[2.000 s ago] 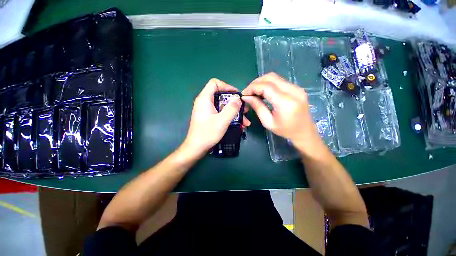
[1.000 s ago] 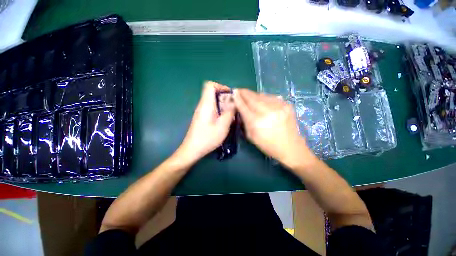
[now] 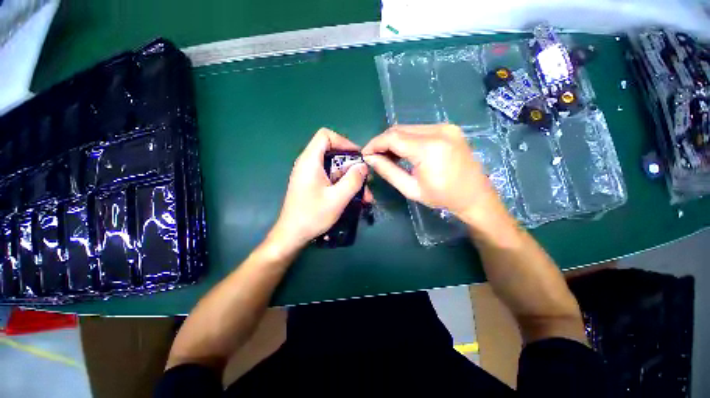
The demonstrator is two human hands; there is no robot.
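A black device housing [image 3: 340, 230] lies above the green mat in front of me, its cavity facing up. A silvery circuit board [image 3: 343, 162] shows in its upper part, partly covered by my thumb. My left hand [image 3: 315, 189] is closed around the housing, thumb on the board. My right hand [image 3: 427, 167] has thumb and fingertips pinched together at the housing's upper right corner; whether they grip something thin there is too small to tell. A small dark part with thin wires [image 3: 369, 210] shows at the housing's right side.
A clear blister tray [image 3: 537, 180] on the right holds a few boards [image 3: 554, 68] with round black parts. A stacked tray of boards [image 3: 685, 101] is far right, a small round part [image 3: 652, 165] beside it. A black blister tray [image 3: 93, 155] fills the left. A white sheet [image 3: 467, 17] lies beyond.
The view has shifted and turned slightly. My right hand has moved off the housing's front, and its fingertips are now pinched at the upper right corner. My left hand still holds the housing.
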